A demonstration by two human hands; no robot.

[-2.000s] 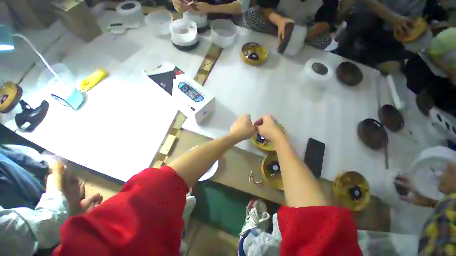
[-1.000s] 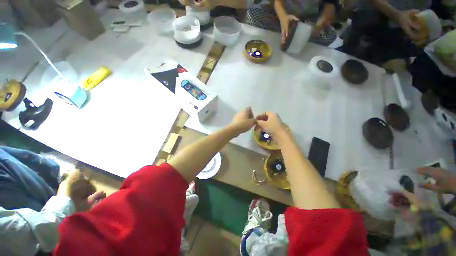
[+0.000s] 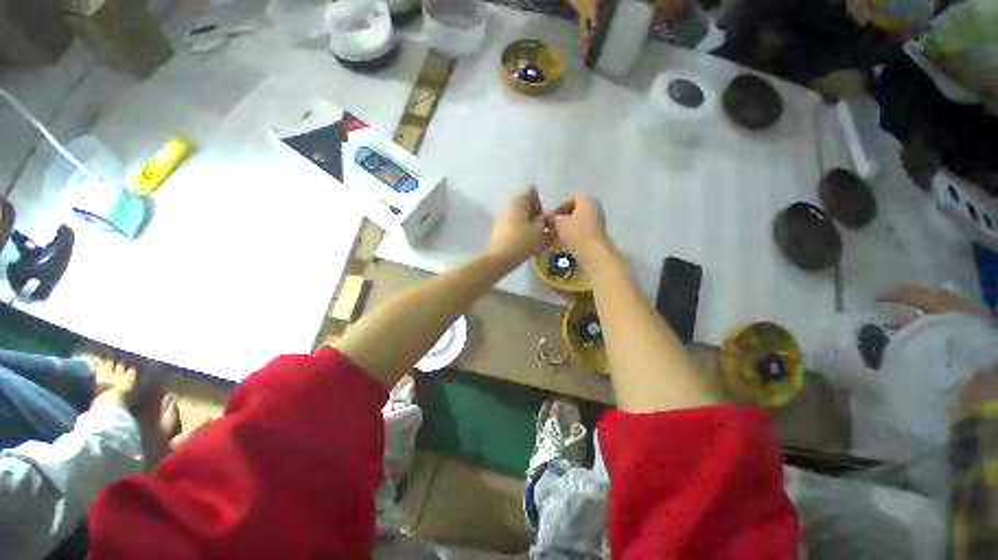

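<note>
My left hand point(image 3: 519, 228) and my right hand point(image 3: 578, 224) meet at the fingertips above a gold bowl-shaped base shell point(image 3: 561, 266). A tiny fitting point(image 3: 549, 222) seems to be pinched between both hands' fingertips; its shape is mostly hidden. The shell below has a dark and white part in its centre and is partly covered by my right hand. A second gold bowl point(image 3: 583, 328) sits just below it, partly behind my right forearm. A third gold bowl point(image 3: 763, 364) lies to the right of that forearm.
A product box point(image 3: 385, 181) stands left of my hands. A black smartphone point(image 3: 679, 298) lies right of my forearm. A curled loose piece point(image 3: 550, 353) and a white disc point(image 3: 443, 343) are near the board edge. Dark shells point(image 3: 808, 235) lie right. People sit around.
The whole view has shifted, so table items appear higher. My hands remain fingertip to fingertip over the bowl. At right, the neighbour's white housing has moved off the third gold bowl, which shows again.
</note>
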